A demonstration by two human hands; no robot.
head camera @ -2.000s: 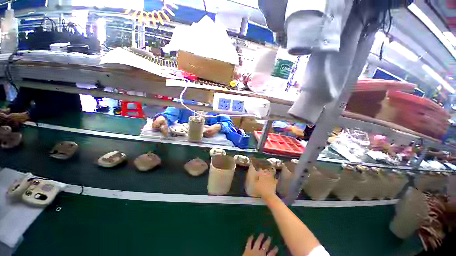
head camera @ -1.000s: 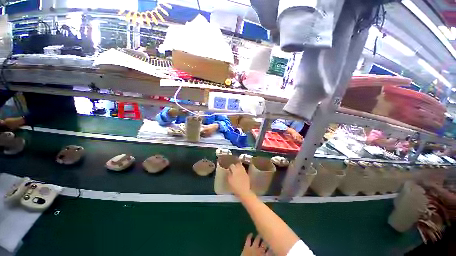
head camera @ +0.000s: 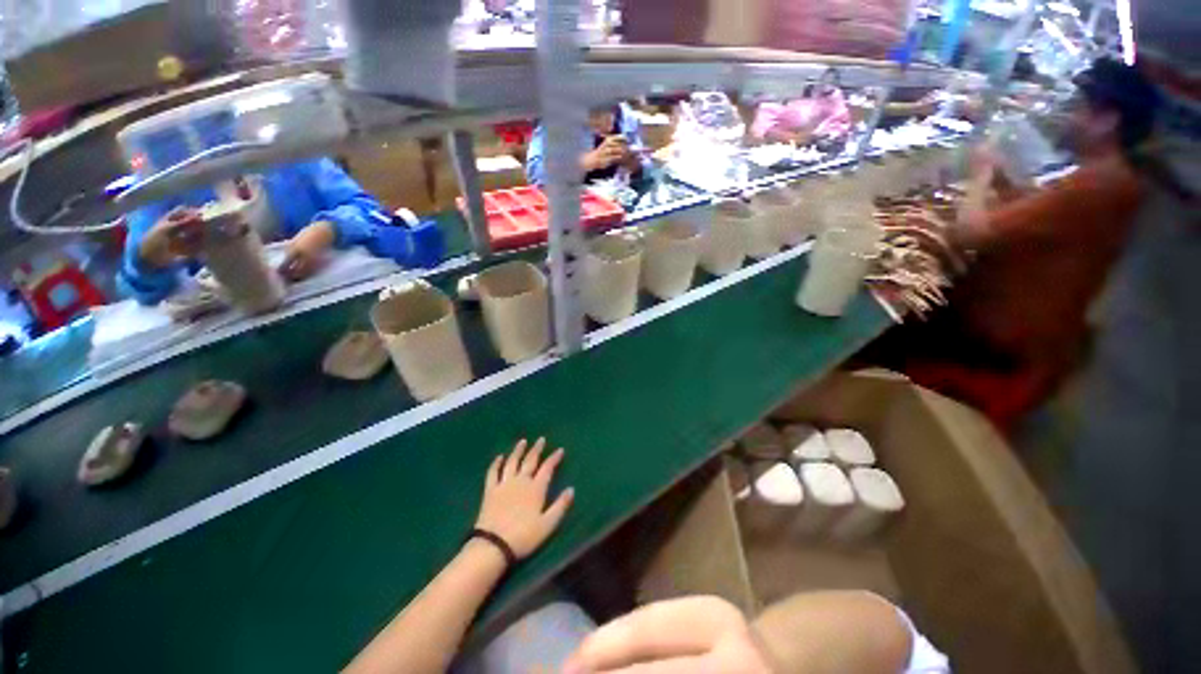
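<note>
Cream cup-shaped housings stand in a row on the green conveyor; the nearest one is open-topped and upright. Another housing stands on the bench at the far right end. My left hand lies palm down on the green bench top with fingers spread, holding nothing, a dark band at its wrist. My right hand is at the bottom edge, close, blurred and partly cut off, by the near side of the open carton. Its fingertips are not clear. White-ended housings stand packed in the carton.
A metal post rises at the pale side rail. Flat cream subassemblies lie on the belt at left. A person in blue holds a housing across the line. A person in orange sits at right beside brown straps. A red tray is across the belt.
The view has swung right and down, bringing the carton in. My right hand has left the housing on the conveyor and come back toward the carton. My left hand now shows fully on the bench.
</note>
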